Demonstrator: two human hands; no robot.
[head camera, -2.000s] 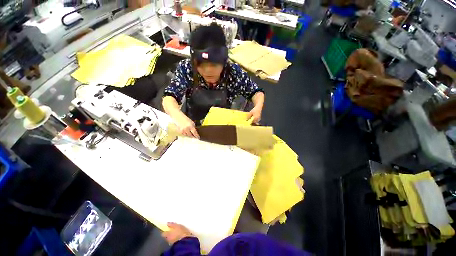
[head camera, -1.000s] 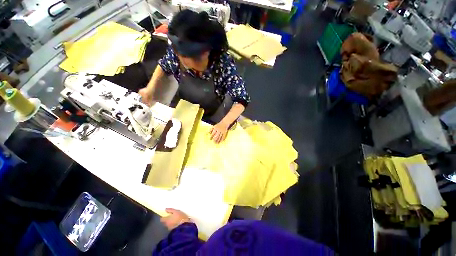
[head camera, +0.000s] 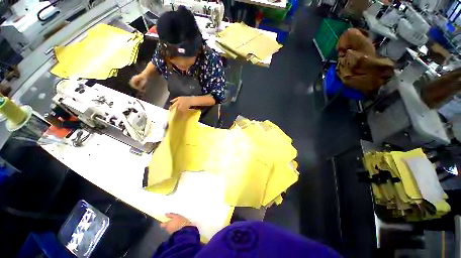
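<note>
My left hand (head camera: 175, 222) is small at the bottom and rests on the near edge of the white sewing table (head camera: 197, 199), with nothing seen in it. My right hand is out of view. A yellow bag panel (head camera: 164, 169) stands partly folded up on the table beside the white industrial sewing machine (head camera: 108, 108). A seated person's hand (head camera: 183, 102) holds its far end. More yellow panels (head camera: 263, 164) overlap to the right and hang past the table's right side.
A thread cone (head camera: 12, 112) stands left of the machine. A clear plastic tray (head camera: 85, 229) lies low at left. Yellow stacks lie behind the machine (head camera: 96, 53) and at far right (head camera: 407, 184). Brown parts (head camera: 361, 63) sit over a blue bin near a green crate (head camera: 329, 36). A dark aisle runs between.
The seated person first held a brown and yellowish piece, then laid a yellow panel across the table; its near part is now lifted and folded. My left hand stays at the table edge.
</note>
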